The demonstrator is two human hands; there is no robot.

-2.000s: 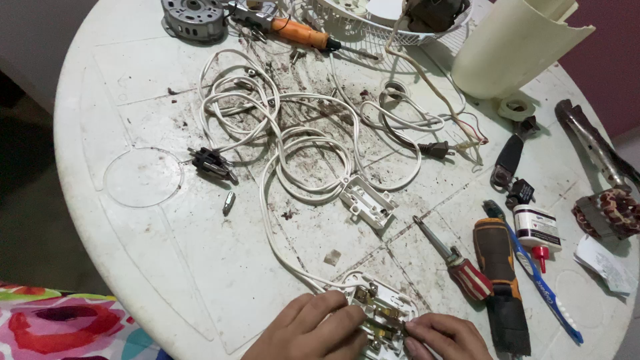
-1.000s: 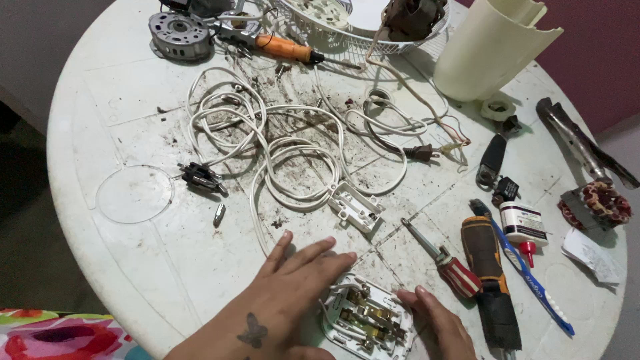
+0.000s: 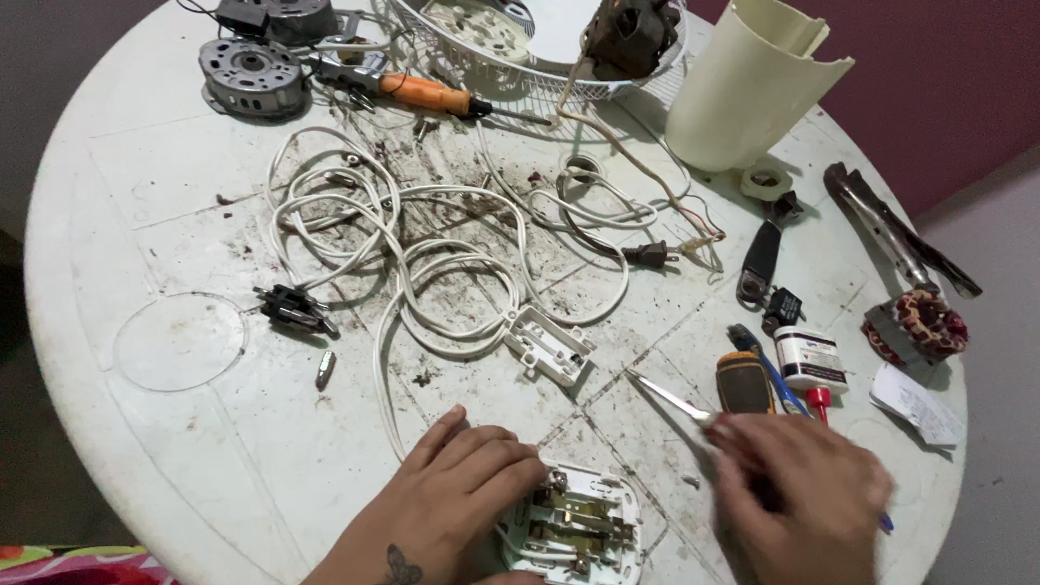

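At the bottom middle lies an opened white power strip housing [image 3: 626, 496] with brass contact strips showing inside. My left hand [image 3: 463, 487] rests on its left side, fingers over the edge. My right hand [image 3: 800, 487], slightly blurred, is closed around the red handle of a screwdriver [image 3: 670, 396], whose metal shaft points up and left. A white cable [image 3: 386, 398] runs from the housing into loose coils. A smaller white plastic part [image 3: 548, 345] with open compartments lies above the housing. A small screw [image 3: 691, 481] sits between my hands.
Around lie a black plug part [image 3: 294, 310], a metal bit [image 3: 325, 370], a dark two-pin plug [image 3: 650, 254], an orange-handled tool [image 3: 426, 93], metal motor covers [image 3: 253, 77], a fan grille [image 3: 520, 77], a cream plastic housing [image 3: 735, 89], a glue bottle [image 3: 811, 357] and a copper-wound stator [image 3: 918, 325].
My right hand has left the power strip housing, moved right and taken hold of the red-handled screwdriver, which lay on the table before. My left hand stays at the housing.
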